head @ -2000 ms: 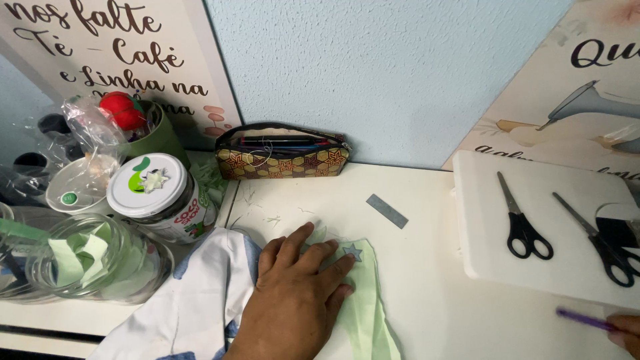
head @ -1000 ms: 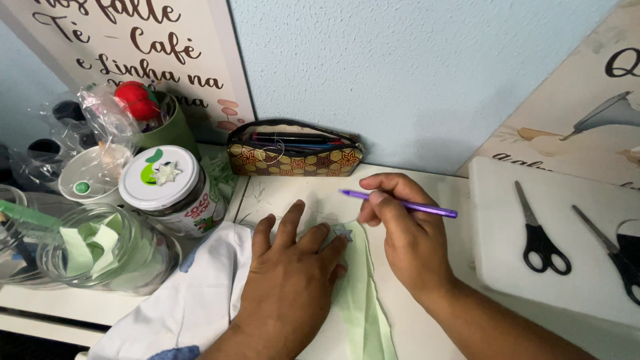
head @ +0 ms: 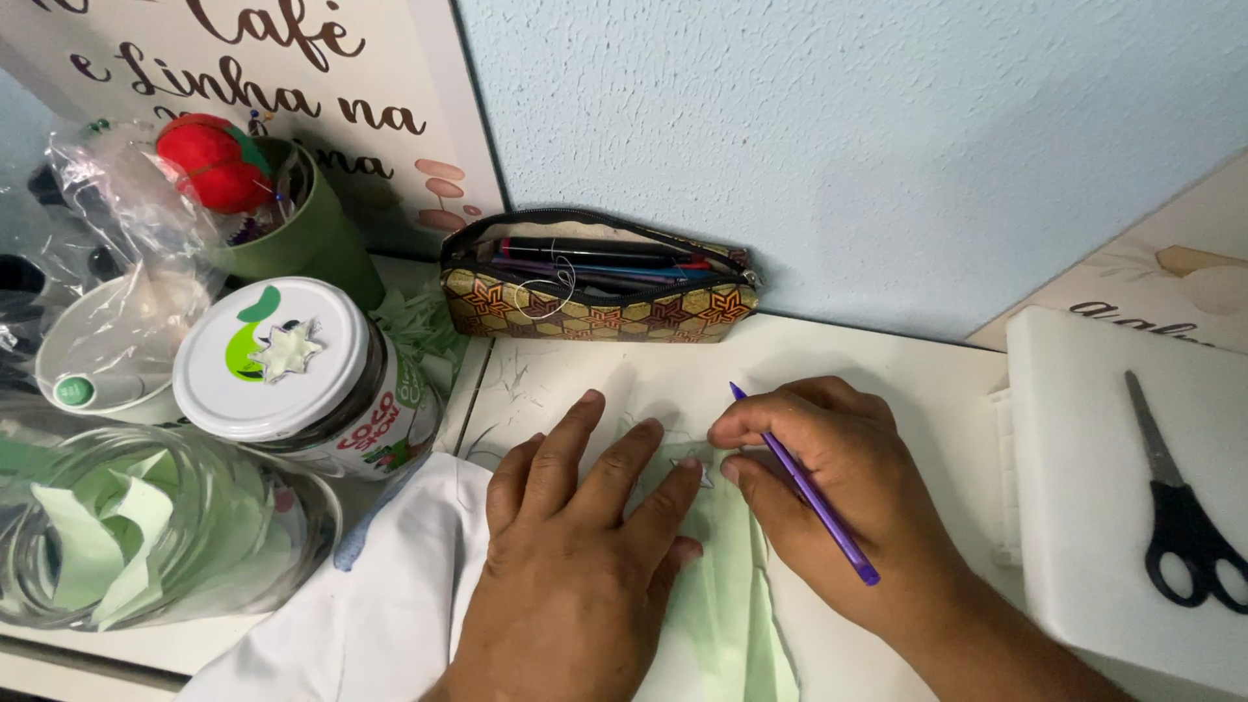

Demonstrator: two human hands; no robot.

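My left hand (head: 585, 546) lies flat with its fingers spread, pressing on a light green fabric piece (head: 726, 585) on the white table. Its index fingertip rests on a small star-shaped piece (head: 694, 470) on the green fabric, partly covered by the finger. White fabric with blue patches (head: 370, 575) lies to the left of and under this hand. In my right hand (head: 838, 487) is a purple pen (head: 819, 507), slanted, its pointed end up and away over the table. The fingertips of this hand are at the upper right edge of the green fabric.
A patterned zip pencil case (head: 600, 317) stands open by the wall. At left are a white-lidded jar (head: 273, 361), a glass jar of green scraps (head: 166, 546) and a green cup (head: 312, 234) with a red pincushion (head: 214, 161). Black-handled scissors (head: 1175, 507) lie on a white case (head: 1072, 546) at right.
My right hand has come in from the far right with the purple pen to beside my left hand. The small grey strip seen earlier on the table is out of sight. The view has moved closer.
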